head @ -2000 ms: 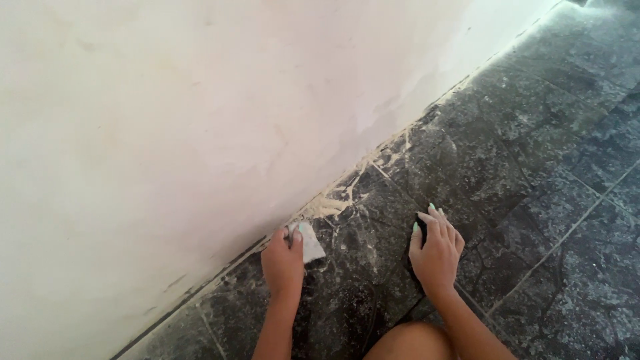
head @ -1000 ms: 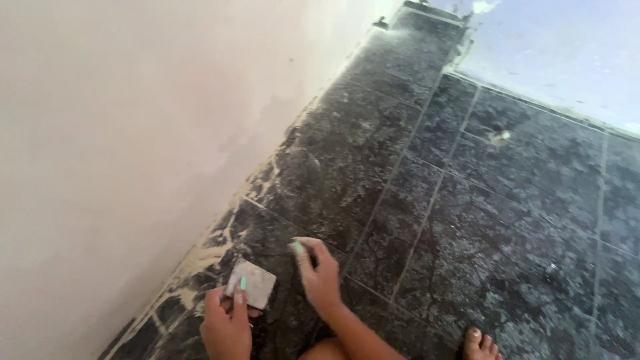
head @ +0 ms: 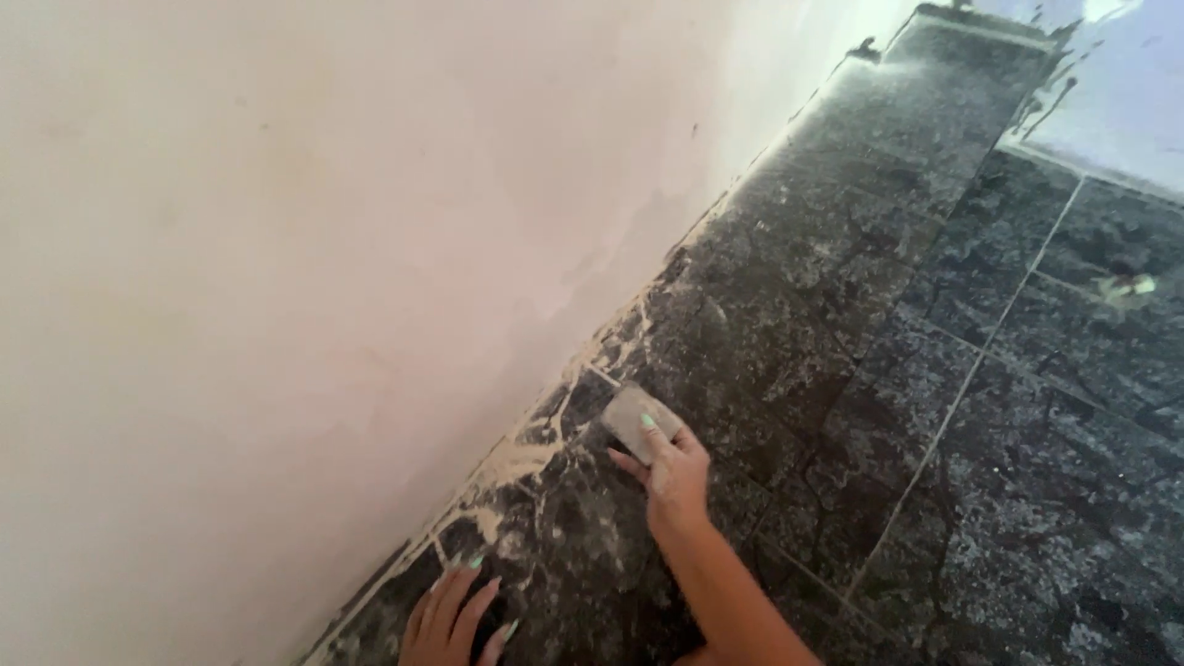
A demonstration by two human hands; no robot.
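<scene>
In the head view my right hand [head: 673, 472] grips a flat, pale, roughly square scraper or pad [head: 636, 424], its thumb on the upper face, close above the dark tiles. My left hand [head: 455, 615] has its fingers spread and holds nothing; it rests on or just over the floor at the bottom. Beige grout or filler paste [head: 518, 460] lies smeared in streaks over the dark patterned floor tiles [head: 786, 324] along the foot of the wall, between the two hands and the wall edge.
The pale plastered wall [head: 324, 231] fills the left side and meets the floor along a diagonal joint. At the right, a small whitish object [head: 1130, 287] lies on the tiles. Light-coloured flooring or surface [head: 1119, 102] borders the tiles at the upper right.
The pale square piece has passed from my left hand to my right hand. My left hand has let go of it and its fingers are now spread near the floor.
</scene>
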